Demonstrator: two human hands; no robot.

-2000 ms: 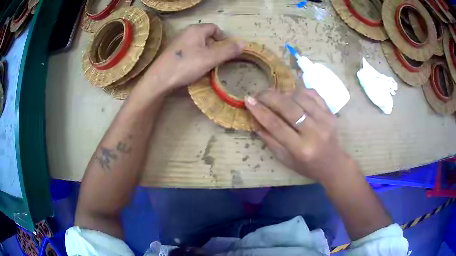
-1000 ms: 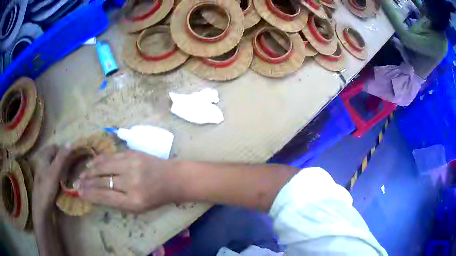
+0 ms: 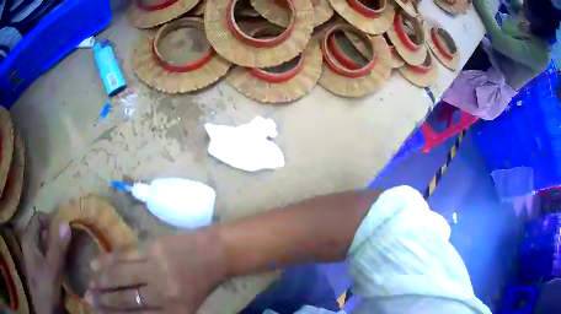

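A tan flanged ring point(image 3: 114, 224) with a red band lies at the lower left of the head view, between my two hands. My left hand point(image 3: 44, 260) is at the left edge of the picture, partly cut off, with its fingers on the ring's left side. My right hand point(image 3: 154, 270) lies over the ring's right and lower part, somewhat blurred, with its fingers at the ring's opening. The ring's lower part is hidden. A white glue bottle point(image 3: 181, 202) with a blue tip lies on its side just above my right hand.
A crumpled white tissue point(image 3: 245, 145) lies beyond the bottle. A light-blue tube point(image 3: 109, 68) lies at the far left, near a blue crate point(image 3: 55, 43). Overlapping rings point(image 3: 270, 86) cover the far side. More rings point(image 3: 11, 178) stand at the left edge. Another person's arm point(image 3: 513, 49) is at the upper right.
The view has swung to the right since two seconds ago, so the ring and my hands now sit lower left. Both hands are still on the ring. The bottle and tissue still lie on the table.
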